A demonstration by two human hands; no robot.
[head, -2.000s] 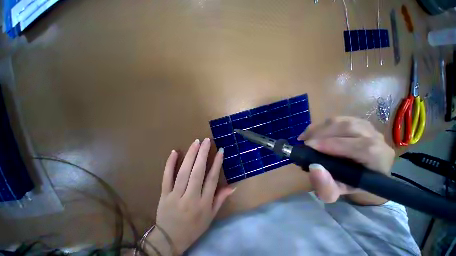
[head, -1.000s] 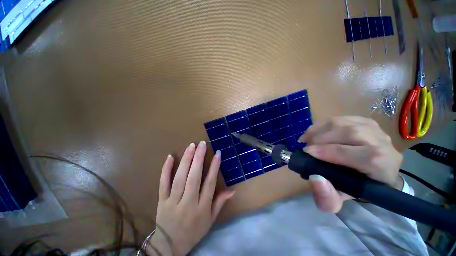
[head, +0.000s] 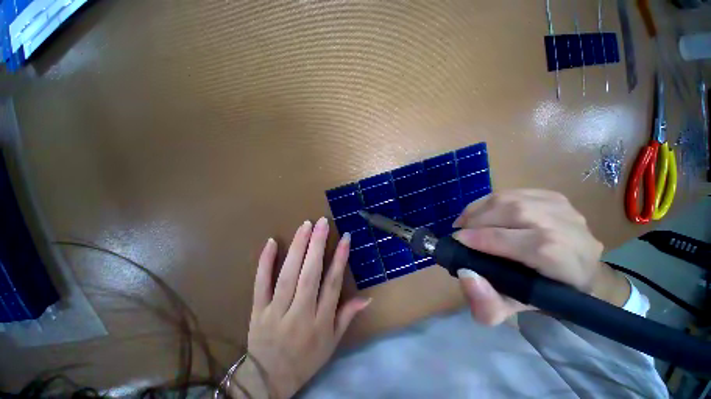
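Observation:
A dark blue solar cell piece point(head: 425, 191) with pale grid lines lies slightly tilted on the tan tabletop. My right hand point(head: 530, 245) holds the black soldering iron point(head: 499, 269). Its metal tip is over the left part of the cell, at or close to a thin line there; contact cannot be told. The iron and my right hand hide the cell's lower right part. My left hand point(head: 300, 300) lies flat on the table with fingers apart, its fingertips at the cell's left edge, holding nothing.
Scissors point(head: 642, 183) with red and yellow loops lie right, beside cut ribbon bits point(head: 610, 165). A small cell strip point(head: 582, 51) with wire ends and a flat grey strip point(head: 627, 47) lie far right. Larger cells point(head: 19, 257) on a clear sheet lie left; a white-banded bundle point(head: 43, 27) is far left.
The whole view has shifted slightly. The iron tip stays over the left part of the cell, while the iron's handle and my right hand have moved slightly left. My left hand stays by the cell's edge.

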